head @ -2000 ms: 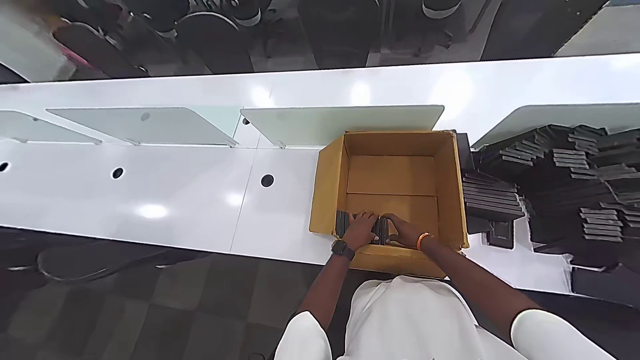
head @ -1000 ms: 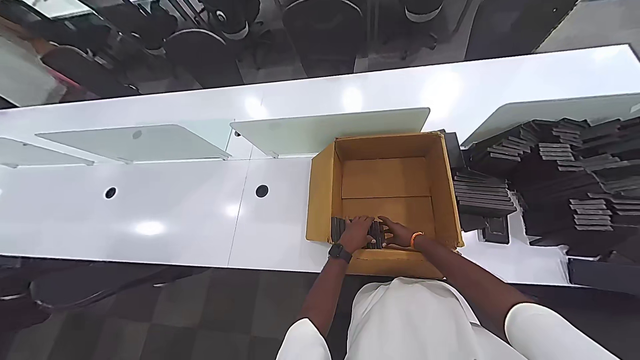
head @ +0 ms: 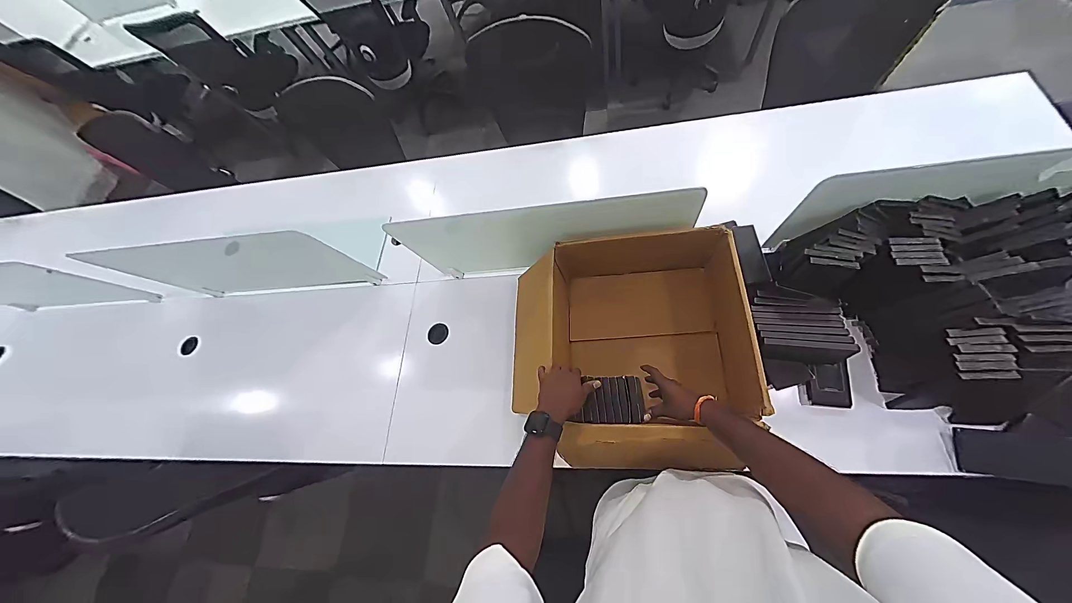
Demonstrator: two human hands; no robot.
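An open cardboard box [head: 643,303] stands on the white desk in front of me. Along its near wall, toward the left corner, a row of thin black boxes [head: 613,400] stands on edge. My left hand [head: 563,392] rests at the left end of that row, its thumb on the black boxes; whether it grips them I cannot tell. My right hand [head: 670,397] is just right of the row, fingers apart, with nothing seen in it. A watch is on the left wrist, an orange band on the right.
Right of the box are a stack of black boxes [head: 800,327] and a large heap of similar ones [head: 921,310]. Frosted divider panels [head: 553,228] rise behind the box. The white desk [head: 318,377] has round black cable holes [head: 438,333]. Chairs [head: 529,75] stand beyond.
My hands were close together over the black boxes; now they are farther apart, the left at the row's left end, the right off its right end. More of the row shows.
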